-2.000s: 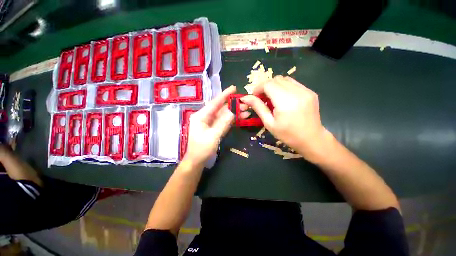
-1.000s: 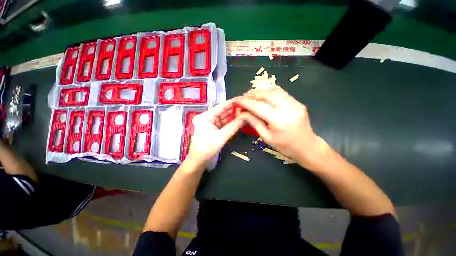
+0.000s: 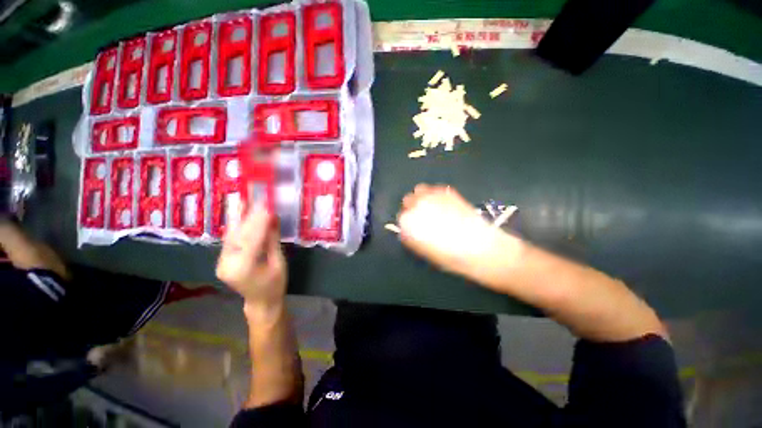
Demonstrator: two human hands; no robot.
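My left hand (image 3: pixel 253 255) holds a red plastic frame (image 3: pixel 258 171), blurred by motion, over the lower row of the tray (image 3: pixel 358 171), at the pale pocket left of the last frame in that row. The translucent tray holds many red frames in two upright rows and a sideways middle row. My right hand (image 3: pixel 443 224) is over the bench right of the tray, its fingers bent downward; whether it holds anything cannot be told. A heap of small pale strips (image 3: pixel 443 114) lies beyond it.
Longer tan strips (image 3: pixel 505 216) lie partly hidden by my right hand. A black rectangular object (image 3: pixel 589 32) is at the upper right. A white edge strip (image 3: pixel 501 33) with red print crosses behind. Another person's arm (image 3: pixel 29 251) is at the far left.
My hands have parted. My left hand has moved left to the tray with the red frame, and my right hand has moved slightly down. The view has shifted, so the tray sits higher.
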